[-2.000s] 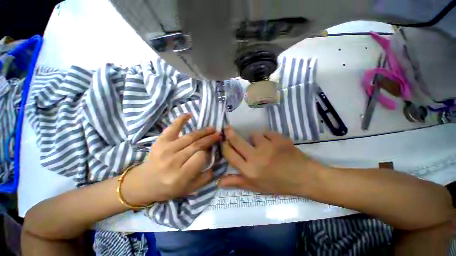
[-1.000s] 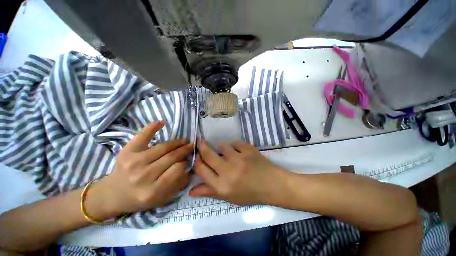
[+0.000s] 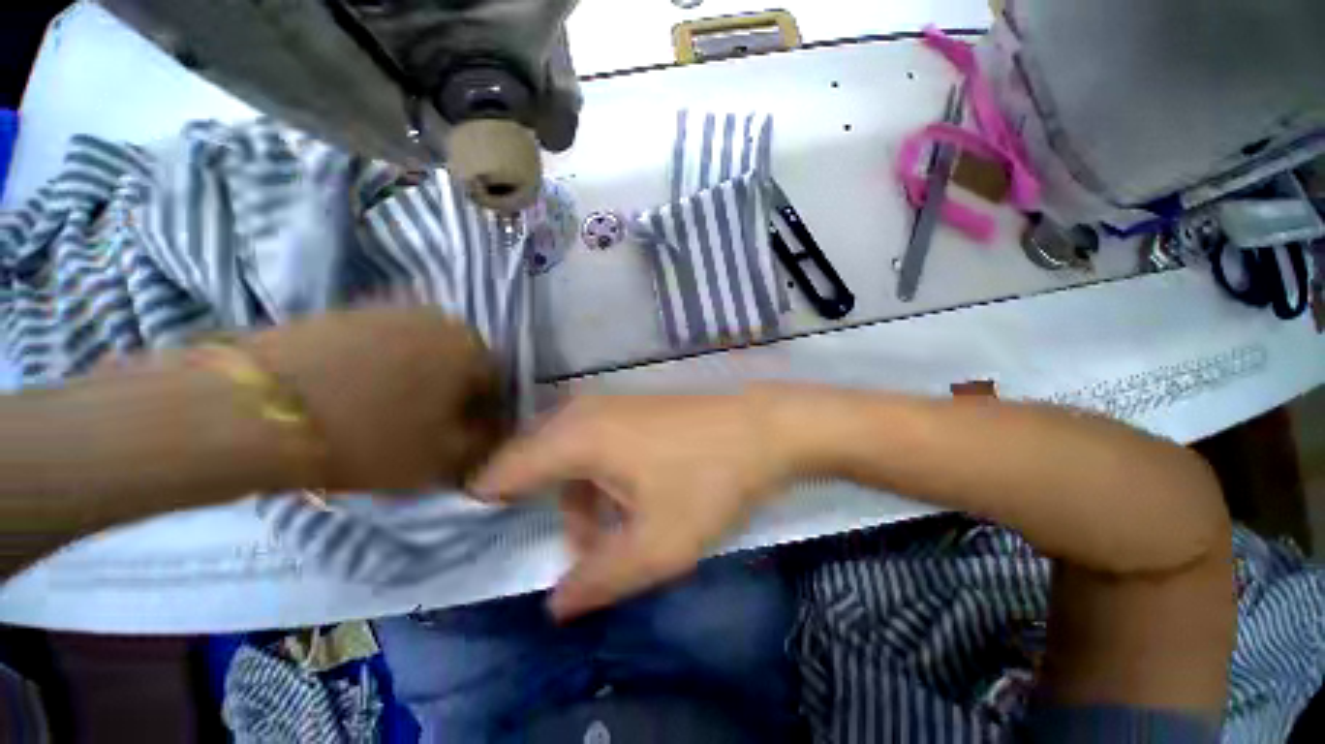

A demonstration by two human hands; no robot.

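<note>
The large grey-and-white striped garment [image 3: 175, 262] lies bunched on the table left of the needle area, its edge running down past the machine head. My left hand [image 3: 392, 393] is blurred over the garment's right part; its fingers are partly hidden, so its hold cannot be told. My right hand [image 3: 639, 472] is beside it near the table's front edge, fingers apart and curved, with nothing visible in it. The small folded striped piece [image 3: 715, 262] lies right of the needle, with black thread snips [image 3: 809, 259] against its right side.
The machine head with its cream knob [image 3: 494, 160] hangs above the garment. Pink-handled scissors [image 3: 1014, 182] with a thin grey strip [image 3: 930, 204] lie at the right. Black-handled scissors [image 3: 1261, 276] are at the far right. More striped cloth [image 3: 916, 625] lies at the lap's right.
The view has shifted, showing more of the lap. My left hand has turned and moved higher over the garment. My right hand has come off the cloth edge, its fingers now spread.
</note>
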